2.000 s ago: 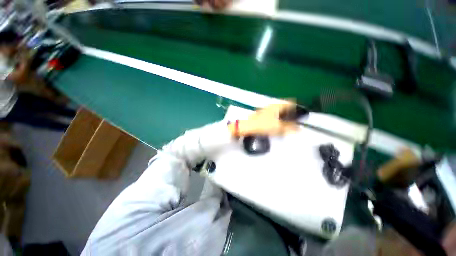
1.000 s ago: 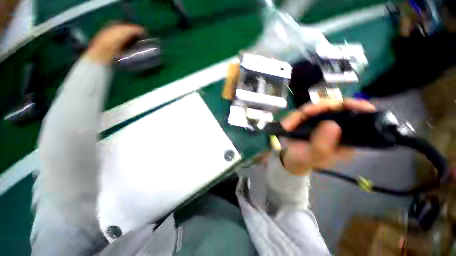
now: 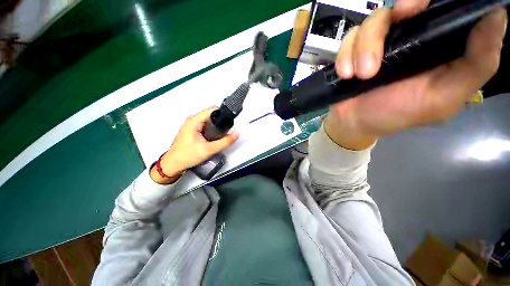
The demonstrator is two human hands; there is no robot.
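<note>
My left hand (image 3: 193, 142) holds a dark hair dryer (image 3: 217, 124) by its handle over the white work board (image 3: 168, 114). The dryer's shiny barrel shows below the hand. A ribbed strain relief and a bundled power cord (image 3: 260, 64) extend from the handle's upper end. My right hand (image 3: 402, 89) grips the thick black electric screwdriver (image 3: 430, 42), which looks large, close to the camera. Its thin bit (image 3: 261, 118) points left toward the handle, with a visible gap between them in the picture. Any screw on the bit is too small to tell.
A white screw feeder (image 3: 327, 33) stands beyond the board, partly behind my right hand, with a tan block (image 3: 298, 33) beside it. The green conveyor belt (image 3: 112, 61) runs behind a white edge strip (image 3: 112, 95). Cartons (image 3: 442, 262) lie on the grey floor at lower right.
My left hand has come back from over the belt to the board with a dryer. My right hand has moved the screwdriver from the feeder toward the dryer and closer to the camera.
</note>
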